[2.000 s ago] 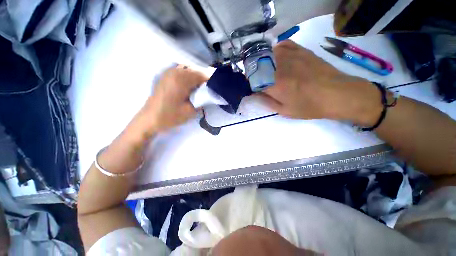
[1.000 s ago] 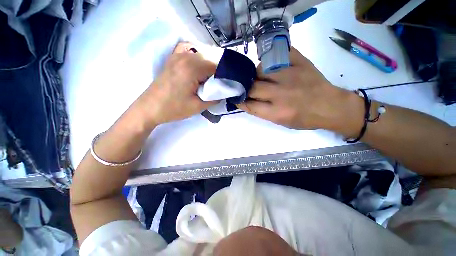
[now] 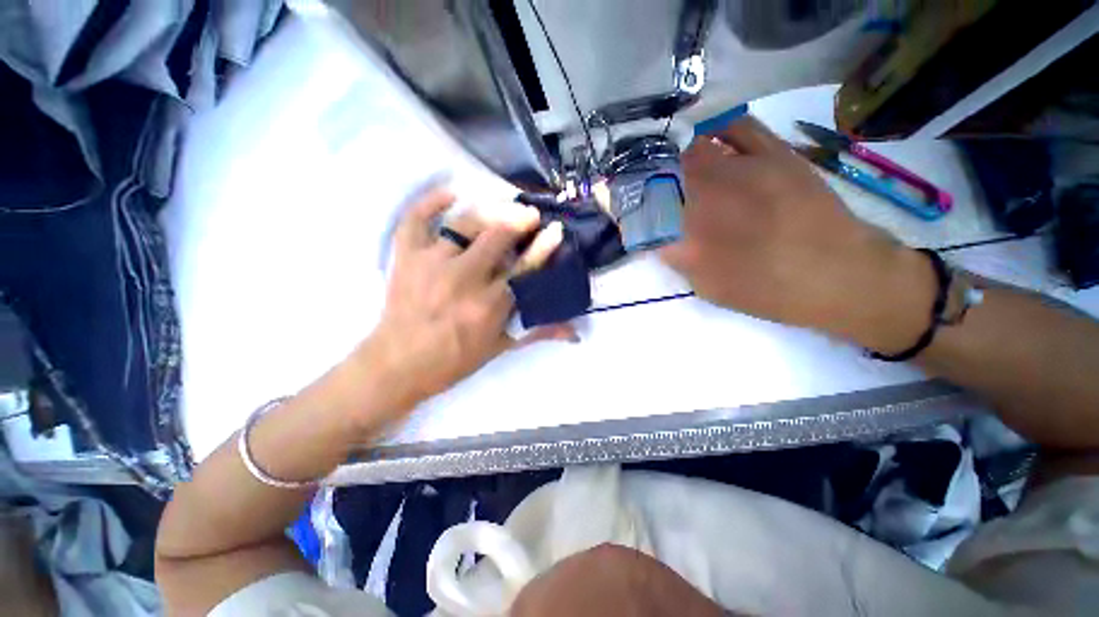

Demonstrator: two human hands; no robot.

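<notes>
A navy cut piece (image 3: 557, 285) lies on the white machine table, its far end reaching under the needle area. My left hand (image 3: 464, 283) holds its left side between fingers and thumb. The presser foot area (image 3: 585, 191) is small and partly blurred, just beyond the cloth. A blue-grey attachment (image 3: 651, 207) stands right of the needle area. My right hand (image 3: 789, 235) is right beside and partly behind the attachment; its fingertips are partly hidden and I cannot tell if they hold anything.
The sewing machine head (image 3: 771, 48) hangs overhead. Thread snips (image 3: 886, 178) lie at the right. Navy garment pieces (image 3: 72, 277) are heaped at the left. A measuring tape (image 3: 675, 424) runs along the table's front edge. Dark cloth pieces (image 3: 1006, 181) lie at the far right.
The navy piece, held folded between both hands with white cloth showing, now lies flatter under the needle area. My right hand has moved right, off the piece's near edge. The view has shifted.
</notes>
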